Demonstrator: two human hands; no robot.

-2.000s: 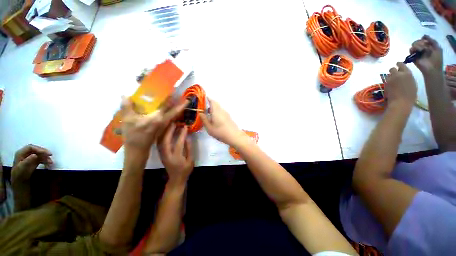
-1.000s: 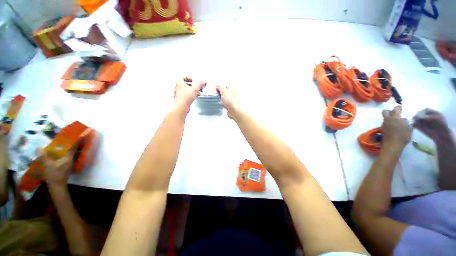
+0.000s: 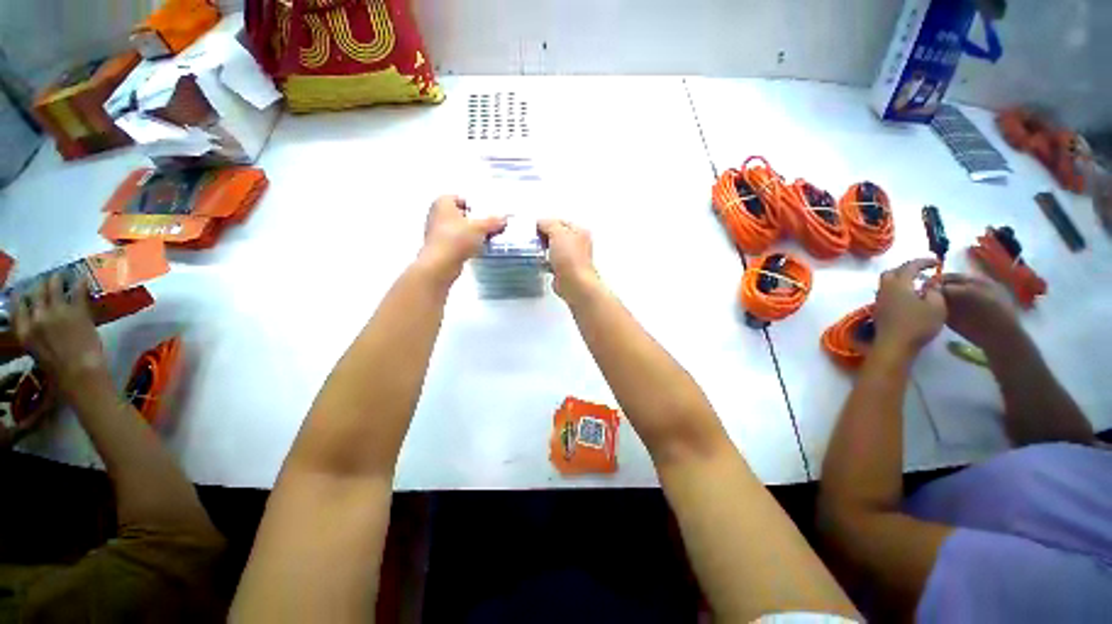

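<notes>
A stack of nested clear trays stands on the white table in front of me, silvery and ridged. My left hand grips its left upper edge, thumb on top. My right hand grips its right upper edge. Whether the hands hold one tray or several at the top cannot be told. A small pile of orange insert cards with a QR patch lies near the table's front edge, right of the stack.
Several coiled orange cables lie to the right by the dark table seam. A person on the right handles a cable; one on the left handles an orange box. Flattened cartons, a red and gold bag and a blue-white box stand farther back.
Two seconds ago my right hand was at a cable coil beside the left neighbour's hands. Now both my hands are at the tray stack. The view has shifted, and the left neighbour's box has moved left.
</notes>
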